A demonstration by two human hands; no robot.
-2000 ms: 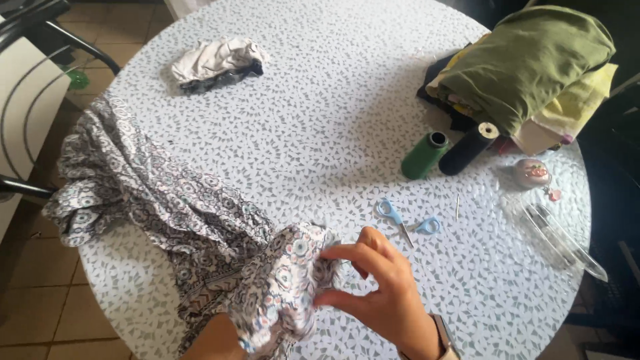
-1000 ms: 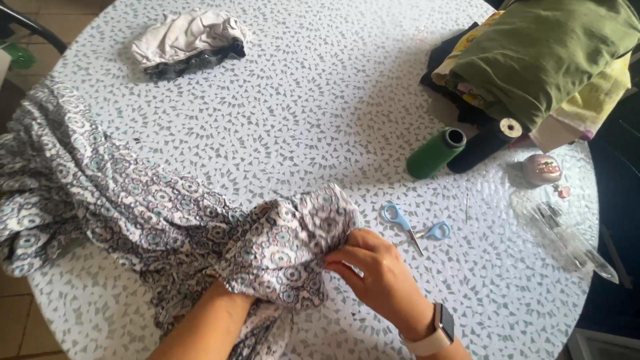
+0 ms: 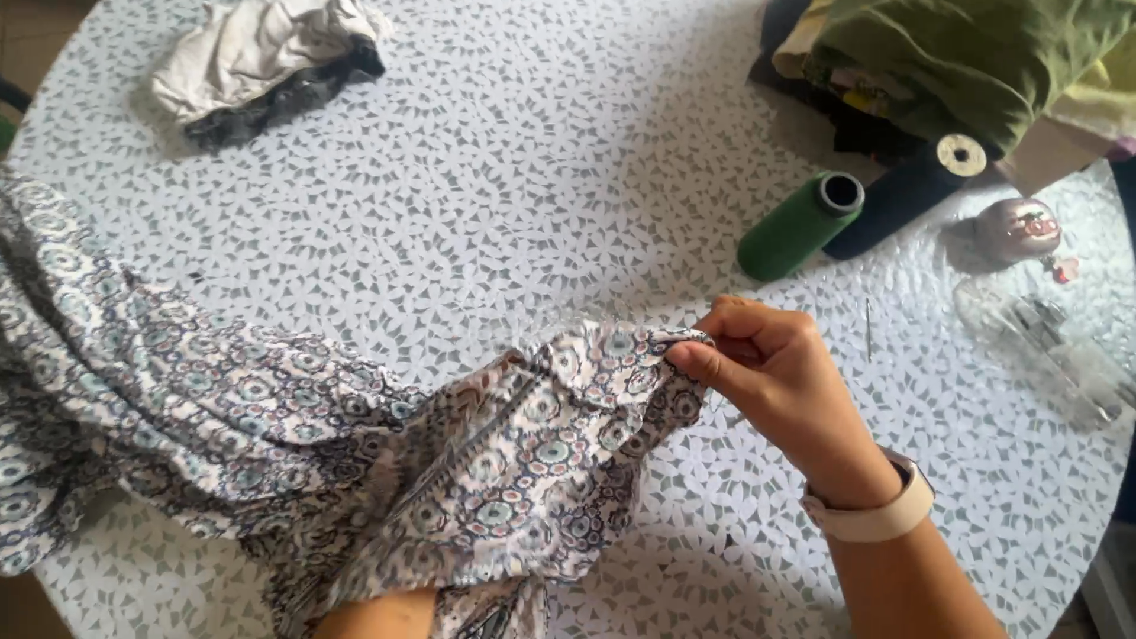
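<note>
A patterned cloth garment with round motifs (image 3: 266, 417) stretches from the left edge of the round table to its near middle. My right hand (image 3: 763, 373), with a watch on a pale strap (image 3: 874, 510) at the wrist, pinches the garment's edge between thumb and fingers. Inside the fabric is my left hand; only the wrist and forearm (image 3: 386, 614) show at the bottom, so its fingers are hidden. A thin needle-like metal piece (image 3: 869, 328) lies right of my right hand.
Beyond my right hand lie a green thread cone (image 3: 790, 235) and a dark thread cone (image 3: 896, 200). Folded cloths (image 3: 958, 62) are piled at the back right. A small round object (image 3: 1021, 229) and clear plastic packaging (image 3: 1056, 355) lie right; a white-and-black cloth item (image 3: 266, 67) lies back left.
My right hand has closed its thumb and fingers on the garment's edge, and draws that edge out to the right. The light-blue scissors seen beside it earlier are out of sight. The view has moved closer.
</note>
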